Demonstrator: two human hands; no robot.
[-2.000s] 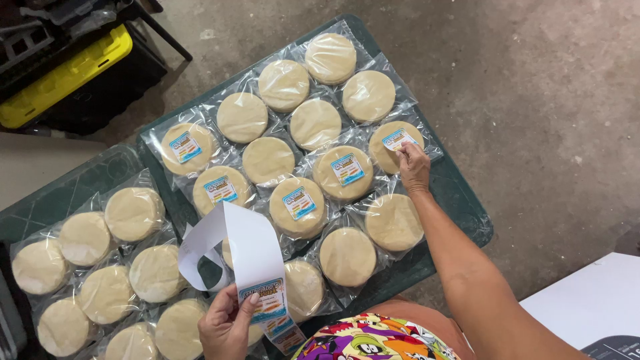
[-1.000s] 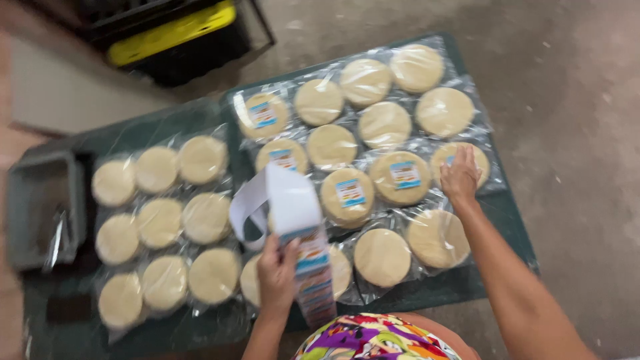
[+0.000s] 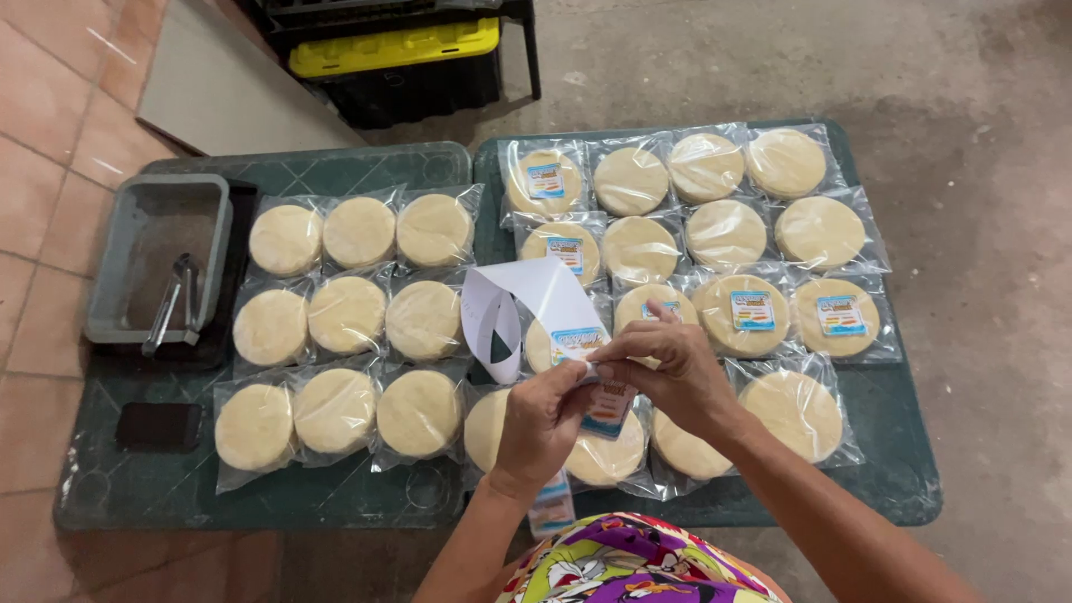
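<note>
My left hand (image 3: 540,419) grips a strip of printed labels (image 3: 536,293), whose white backing loops up and to the left. My right hand (image 3: 674,368) meets it at the strip, fingertips pinching at a label's edge. Under and around both hands lie clear plastic bags of round, pale flat dough discs (image 3: 787,163) in rows. Several bags bear a blue and white label (image 3: 841,316), among them the one at the right end of the third row. The bags in the left group (image 3: 347,316) show no label.
Two green folding tables (image 3: 909,435) stand side by side. On the left one are a grey plastic tray (image 3: 105,260) with metal tongs (image 3: 172,306) and a dark flat object (image 3: 157,427). Behind them, a black bin with a yellow lid (image 3: 402,48) stands on the floor under a black rack.
My right hand has left the bag at the right end of the third row, which bears a label, and come to the strip in my left hand. The view has shifted.
</note>
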